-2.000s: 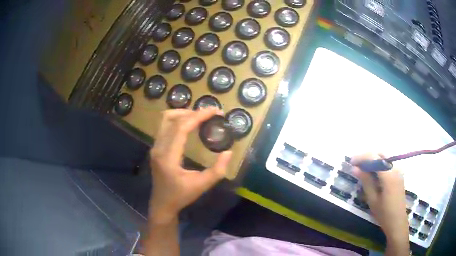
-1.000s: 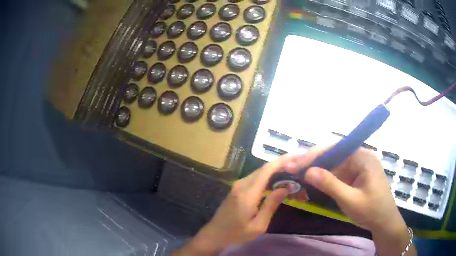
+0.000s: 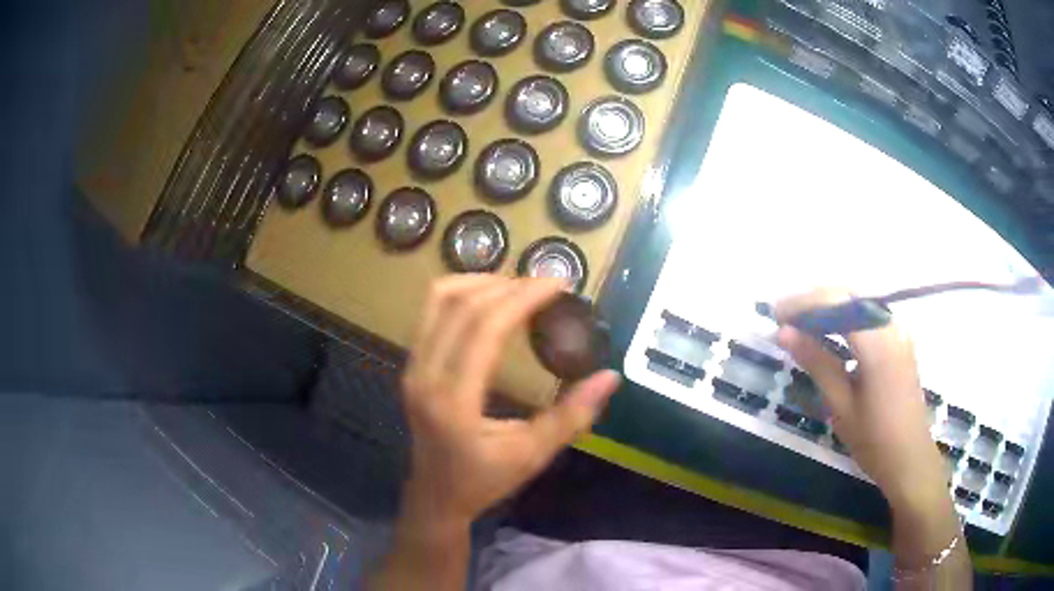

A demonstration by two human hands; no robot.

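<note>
My left hand point(image 3: 485, 393) holds a dark round unit point(image 3: 569, 336) between thumb and fingers, over the right edge of the cardboard sheet point(image 3: 347, 260). Rows of round units point(image 3: 475, 240) with shiny domed centres lie on the cardboard. My right hand point(image 3: 861, 393) holds the blue pen tool point(image 3: 834, 318) over the light panel point(image 3: 832, 219). A small dark piece shows at the pen's tip. Small black parts point(image 3: 740, 393) lie in rows along the panel's near side. Part of them is hidden behind my right hand.
Stacked clear trays point(image 3: 237, 150) stand left of the rows, with shiny ribbed edges. Clear parts boxes point(image 3: 925, 104) stand at the back right. Yellow tape point(image 3: 693, 483) edges the green mat in front of me. The pen's cord point(image 3: 959, 289) runs to the right.
My hands were together at a round unit a second ago and are now apart. My left hand has moved up and left over the cardboard. My right hand with the pen is over the panel.
</note>
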